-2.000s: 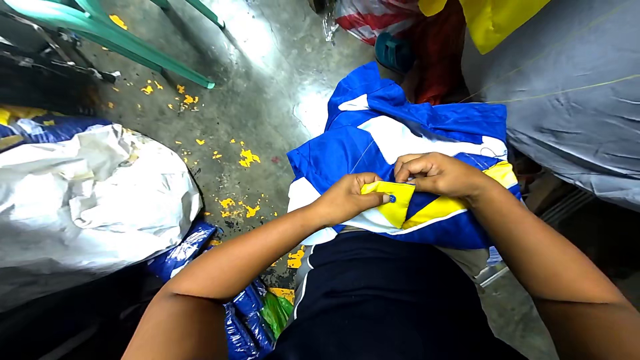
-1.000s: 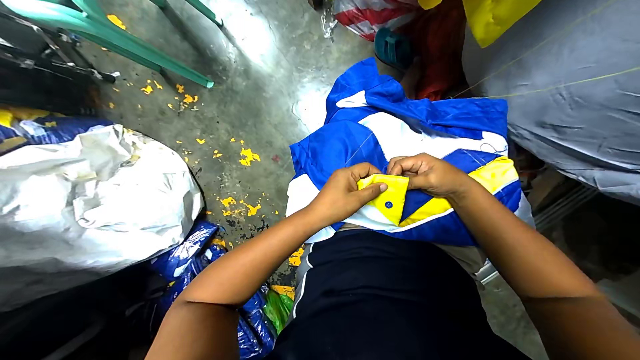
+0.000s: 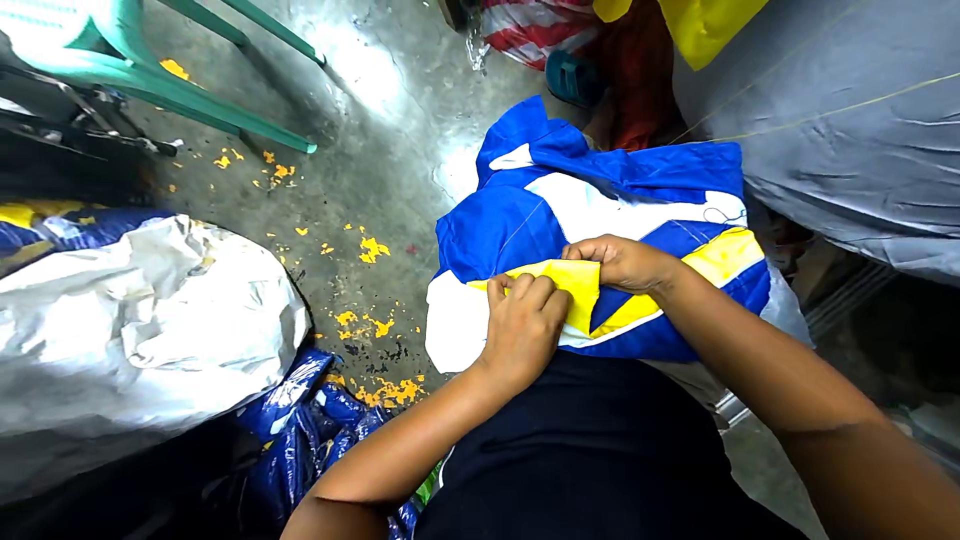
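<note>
A blue, white and yellow cloth garment (image 3: 517, 225) lies spread over my lap. My left hand (image 3: 529, 319) has its fingers curled over the yellow fabric flap (image 3: 574, 289) near the garment's lower edge, pinching it. Just to the right, my right hand (image 3: 619, 262) grips the flap's upper right corner, fingertips partly hidden by the cloth. A dark loop of thread (image 3: 724, 215) rests on the white part at the garment's right end. Whether a needle is between my fingers cannot be told.
A white sack (image 3: 202, 300) bulges at the left, above blue plastic-wrapped packs (image 3: 300, 450). A green plastic chair (image 3: 187, 90) stands at the upper left. Grey cloth (image 3: 847, 127) with a yellow thread across it hangs at the right. A teal slipper (image 3: 570, 77) lies near a red-and-white bag (image 3: 532, 34).
My left hand has moved from the flap's upper edge down over its left side. The dark blue spot visible on the flap earlier is out of sight.
</note>
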